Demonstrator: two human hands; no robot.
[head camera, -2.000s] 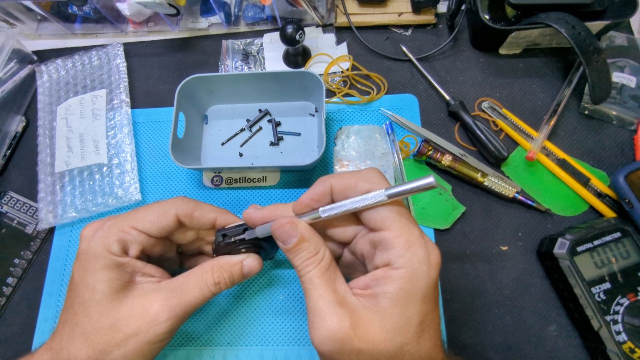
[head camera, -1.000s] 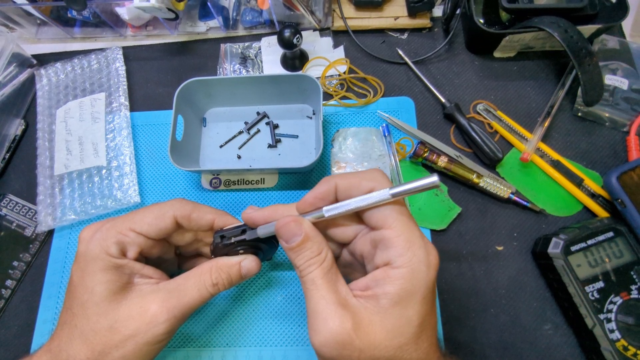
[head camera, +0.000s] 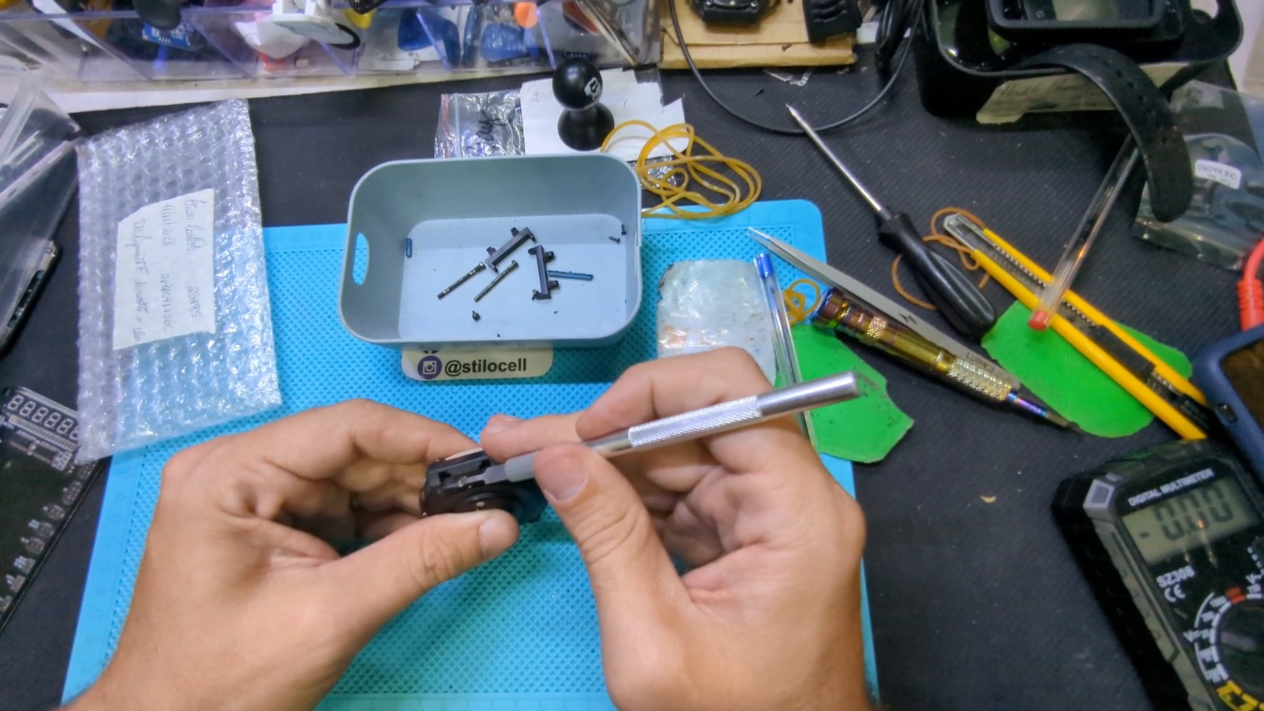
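Between the fingers and thumb of my left hand (head camera: 326, 533) is a small black device (head camera: 454, 494), perhaps a watch case, held edge up above the blue silicone mat (head camera: 474, 612). My right hand (head camera: 711, 533) grips a silver craft knife with a knurled handle (head camera: 701, 420). Its flat grey tip touches or lies very close to the slot in the device's edge; exact contact cannot be told. Beyond the hands stands a grey plastic bin (head camera: 494, 188) with several small dark pins, bar-shaped parts and screws in it.
Bubble wrap (head camera: 178, 385) lies at the left. Behind are rubber bands (head camera: 691, 178) and a black ball mount (head camera: 583, 104). On the right lie a black-handled screwdriver (head camera: 933, 267), tweezers (head camera: 859, 286), a precision screwdriver (head camera: 908, 351), a yellow utility knife (head camera: 1076, 336) and a digital multimeter (head camera: 1175, 563).
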